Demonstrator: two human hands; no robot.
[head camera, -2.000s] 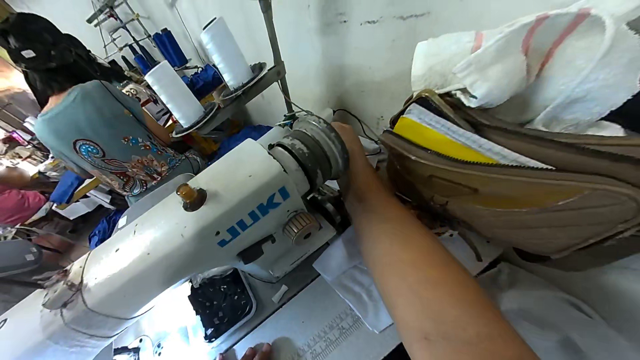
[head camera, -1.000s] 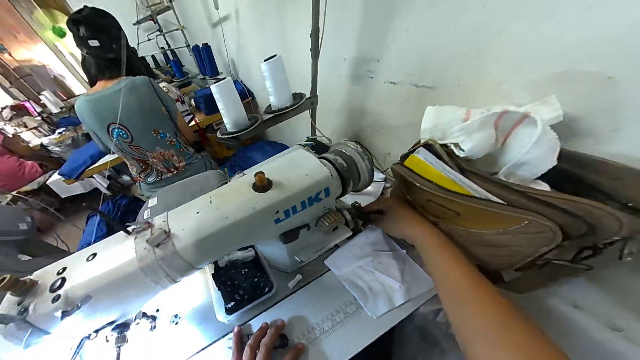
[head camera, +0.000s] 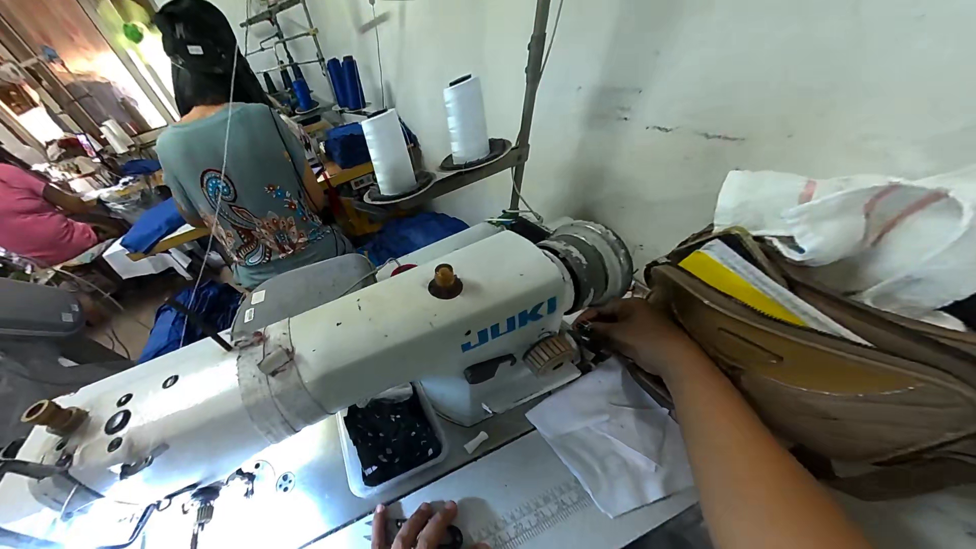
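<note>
A white Juki sewing machine (head camera: 381, 335) stretches across the view. My right hand (head camera: 637, 332) reaches to its right end, beneath the handwheel (head camera: 591, 263) and beside the stitch dial (head camera: 549, 353); its fingertips are at small dark parts there, and whether it grips one is unclear. At the bottom edge my left hand (head camera: 419, 528) rests on the table, fingers bent over a small dark object I cannot identify. A white cloth (head camera: 618, 442) lies below my right wrist. Behind the machine arm sits a plastic tray (head camera: 352, 457) holding small black pieces.
A brown bag (head camera: 831, 381) with a yellow item inside and a white cloth (head camera: 839, 221) on top stands at right against the wall. White thread cones (head camera: 467, 122) sit on a stand behind the machine. A person (head camera: 236, 183) sits ahead, another person (head camera: 38, 213) at far left.
My right hand has moved down from behind the handwheel to beneath it. More of my left hand shows than two seconds ago. The view has shifted considerably.
</note>
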